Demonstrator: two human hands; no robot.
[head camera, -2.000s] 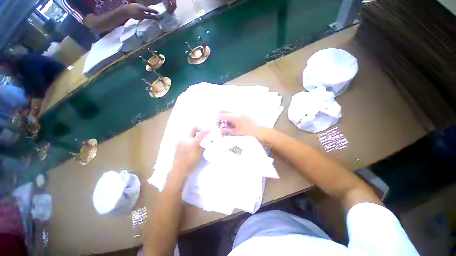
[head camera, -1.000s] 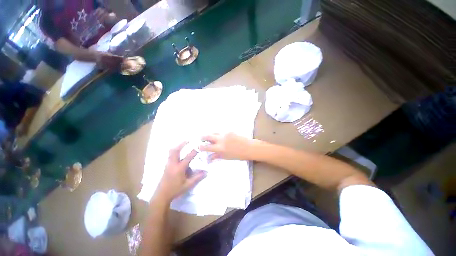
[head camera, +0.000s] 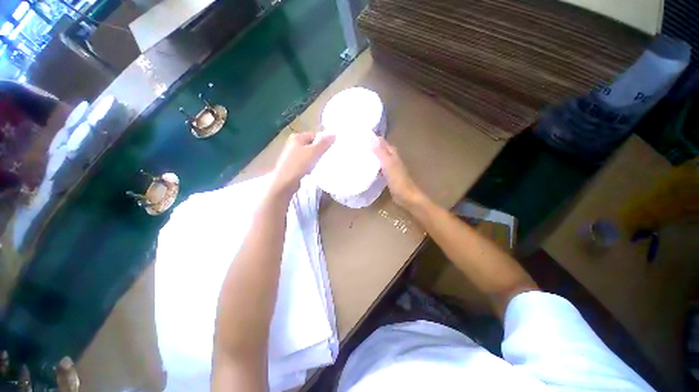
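Observation:
Two white wrapped pieces stand together on the cardboard-covered bench. The nearer wrapped piece [head camera: 349, 174] shows a smooth round top and touches or overlaps the farther wrapped piece [head camera: 353, 112]. My left hand [head camera: 304, 159] grips the nearer piece at its left, and my right hand [head camera: 395, 170] grips it at its right. I cannot tell whether it rests on the bench. The large white tissue stack [head camera: 222, 283] lies left of my hands, partly covered by my left forearm.
A green conveyor [head camera: 245, 84] runs beyond the bench and carries gold ornaments [head camera: 208, 120]. Layered cardboard sheets [head camera: 490, 57] stand at the bench's right end. A small shiny label patch [head camera: 396, 221] lies near the front edge. Below right is an open carton [head camera: 490, 222].
The view has swung right. Both hands have left the tissue stack and are now on the wrapped pieces. The nearer piece looked crumpled on top before and now shows a smooth round face.

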